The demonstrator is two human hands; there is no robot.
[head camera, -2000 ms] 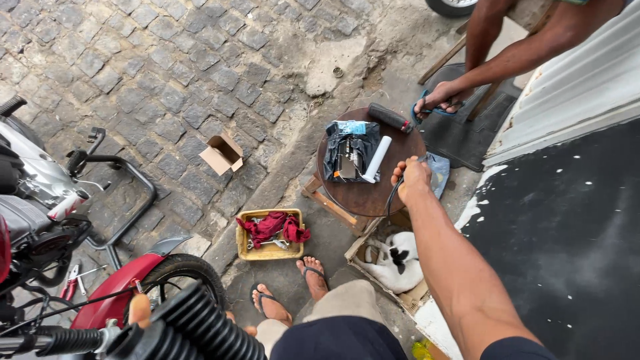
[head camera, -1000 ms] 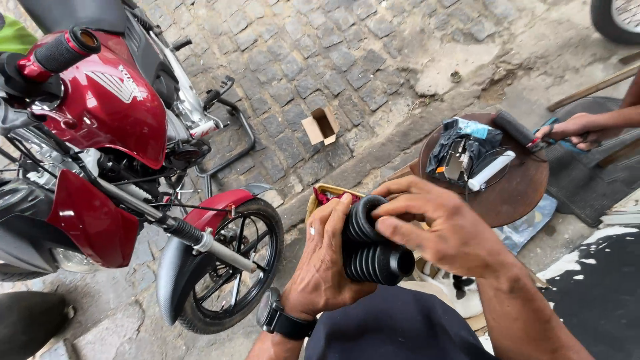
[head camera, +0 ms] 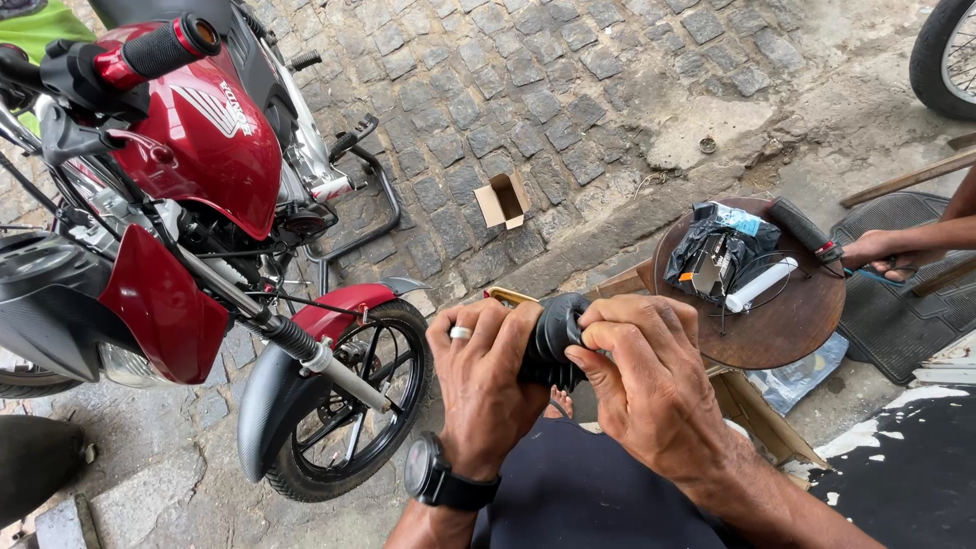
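My left hand (head camera: pixel 488 374), with a ring and a wristwatch, is wrapped around black ribbed rubber fork boots (head camera: pixel 550 343) in front of my torso. The fingertips of my right hand (head camera: pixel 648 374) pinch the rim at the upper end of the boots. Whether one or two boots are held is partly hidden by my fingers. Left of my hands stands a red Honda motorcycle (head camera: pixel 206 145), with a similar ribbed boot (head camera: pixel 291 338) on its fork above the front wheel (head camera: pixel 358 404).
A round wooden table (head camera: pixel 770 335) at right holds a black plastic bag (head camera: pixel 690 244), a white tube (head camera: pixel 761 285) and a cylindrical black object (head camera: pixel 801 225). Another person's hands (head camera: pixel 884 252) hold a blue cable beside it. An opened cardboard box (head camera: pixel 502 201) lies on the cobbles. Behind my hands shows a yellow tray's rim (head camera: pixel 511 296).
The view has swung towards the motorcycle. Two seconds ago my right arm reached to the table; since one second ago both hands have been on the boots, and my right fingers now grip the rim.
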